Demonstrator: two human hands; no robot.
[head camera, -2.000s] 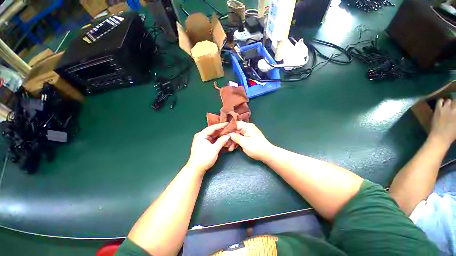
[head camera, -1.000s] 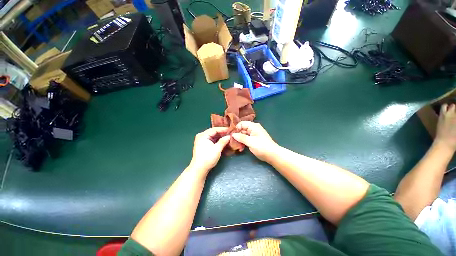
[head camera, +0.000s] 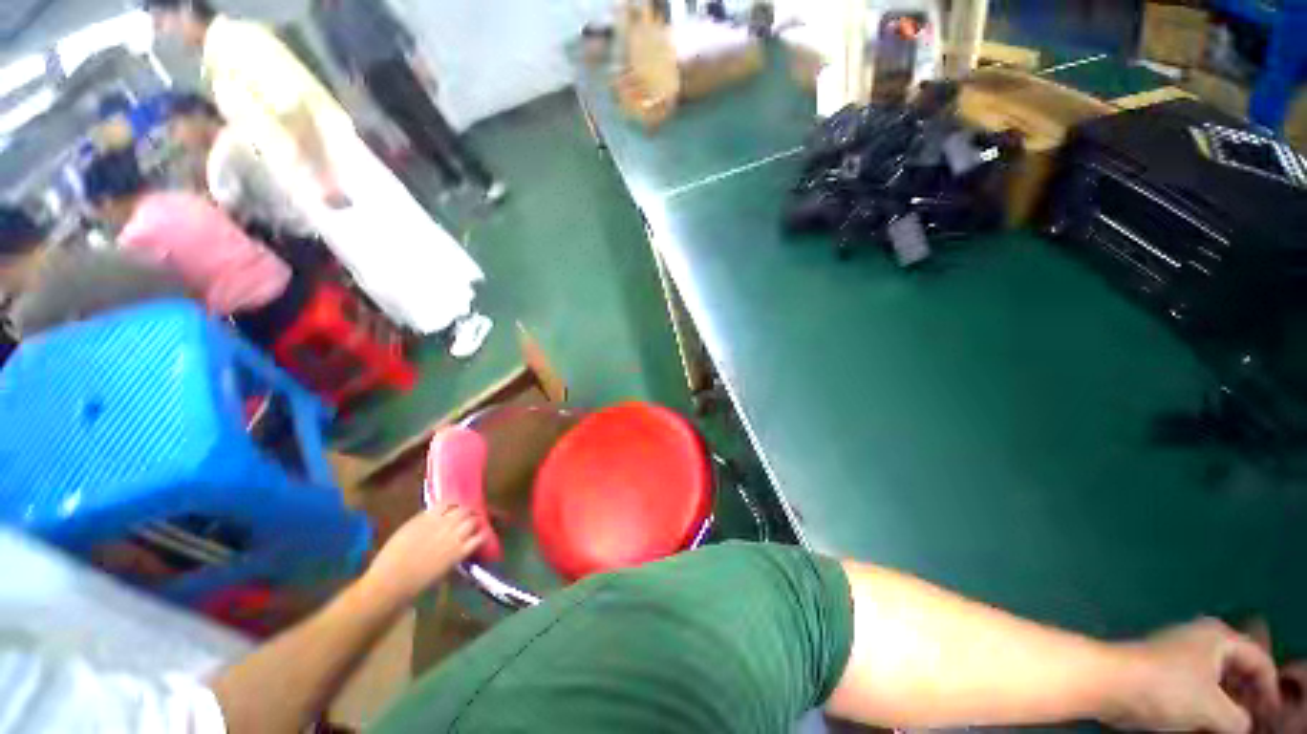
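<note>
My left hand (head camera: 1204, 677) is at the lower right, at the end of my bare forearm and green sleeve. Its fingers are curled on a small piece of brown cloth (head camera: 1258, 631), blurred and mostly cut off by the right edge. My right hand cannot be made out. The green-matted bench (head camera: 917, 416) lies under and beyond my left hand.
A red round-seat chair (head camera: 624, 488) stands left of the bench; another person's hand (head camera: 430, 545) is on its pink-red backrest (head camera: 459, 473). Blue stools (head camera: 129, 416) are at left. Black adapters (head camera: 896, 172), a carton (head camera: 1032, 122) and black case (head camera: 1190, 201) are on the bench. People are behind.
The view has swung far to the left. The blue bin and most of the cloth have left the picture, and my left hand now shows at the lower right. The red chair and another person's hand appear.
</note>
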